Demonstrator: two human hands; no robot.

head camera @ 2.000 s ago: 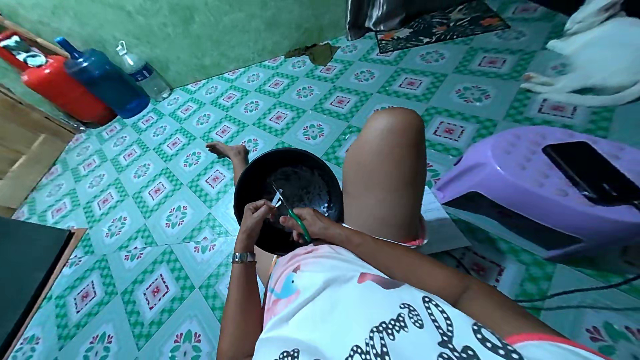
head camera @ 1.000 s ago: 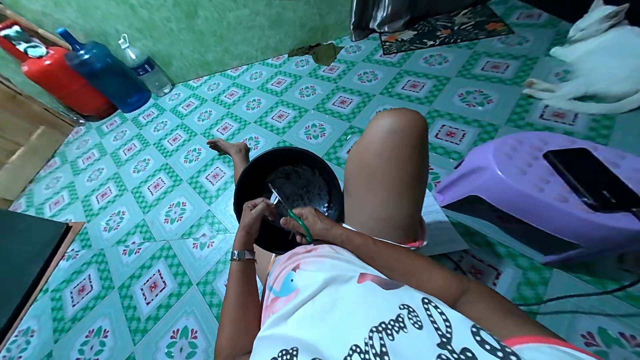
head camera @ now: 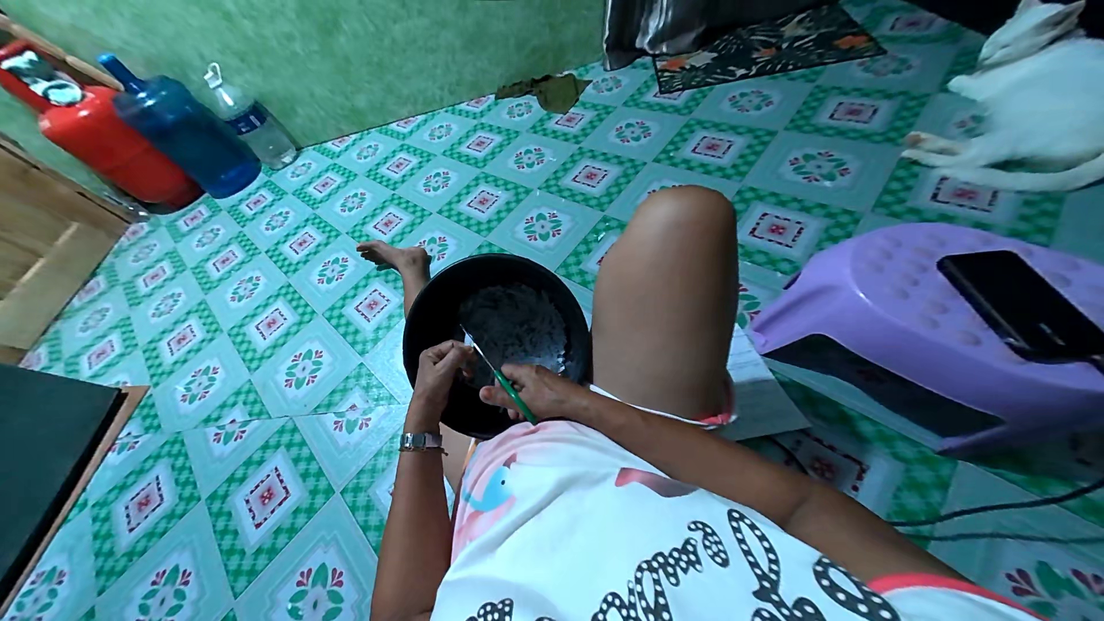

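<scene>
A round black basin (head camera: 414, 323) stands between my legs, with a layer of small pale scraps (head camera: 517, 323) on its bottom. Over its right near side my right hand (head camera: 539, 390) is closed around a green-handled tool with a narrow metal blade (head camera: 511, 392), perhaps scissors or a knife. The blade points up and left, toward my left hand (head camera: 444, 362), whose fingers are pinched together above the basin's left near side, at a small whitish piece. What exactly the left fingers hold is too small to tell. A metal watch is on the left wrist.
At right a purple plastic stool (head camera: 897, 276) bears a black phone (head camera: 1026, 302); cables lie below it. A white cat (head camera: 1035, 103) lies beyond. Along the green wall are a red gas cylinder (head camera: 129, 142), a blue jug (head camera: 190, 129) and a clear bottle (head camera: 259, 125). A dark-topped furniture edge is at left.
</scene>
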